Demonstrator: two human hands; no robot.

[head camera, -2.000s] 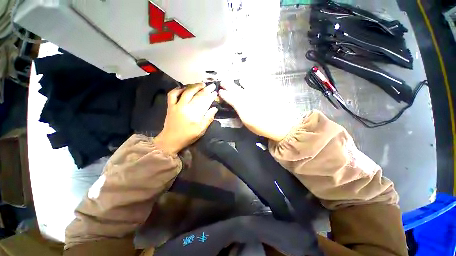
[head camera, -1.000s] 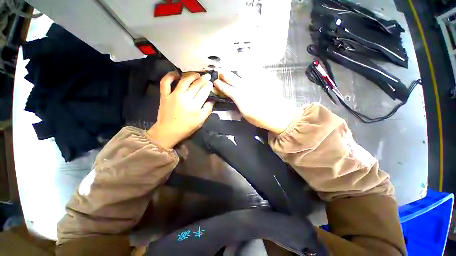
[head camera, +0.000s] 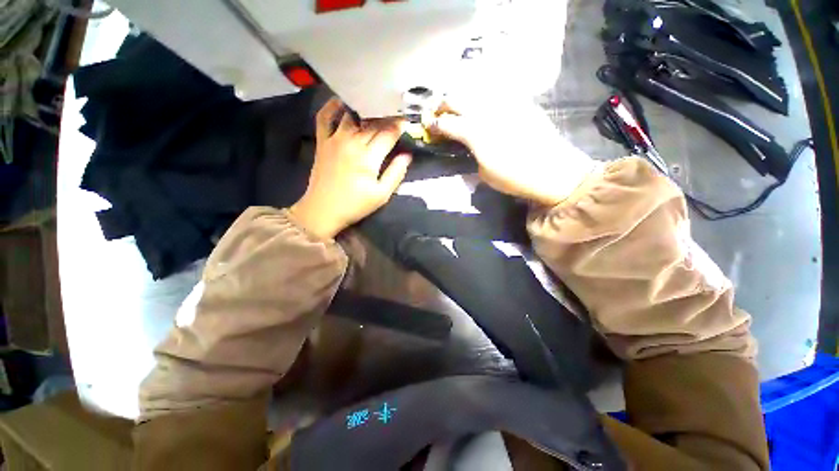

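Note:
The white sewing machine head (head camera: 396, 55) stands in front of me. My left hand (head camera: 354, 170) lies at its foot, fingers pressing on dark fabric (head camera: 437, 166) under the head. My right hand (head camera: 501, 152) is just right of it, its fingertips curled beside the metal part (head camera: 419, 103) and a small yellow piece (head camera: 416, 129); what its fingers hold cannot be told. Black zips (head camera: 488, 285) run from below the hands towards my lap. A flat black strip (head camera: 391, 315) lies left of them.
A heap of black cut pieces (head camera: 166, 156) lies left. Black zips with silver lines (head camera: 713, 92) lie upper right, beside red-and-metal snips (head camera: 630, 124) and a looping dark cord (head camera: 727, 214). A blue bin (head camera: 805, 414) shows at lower right.
The view has shifted. My fingertips have moved apart, and the yellow piece and metal part now show between them. More dark fabric shows below my right hand.

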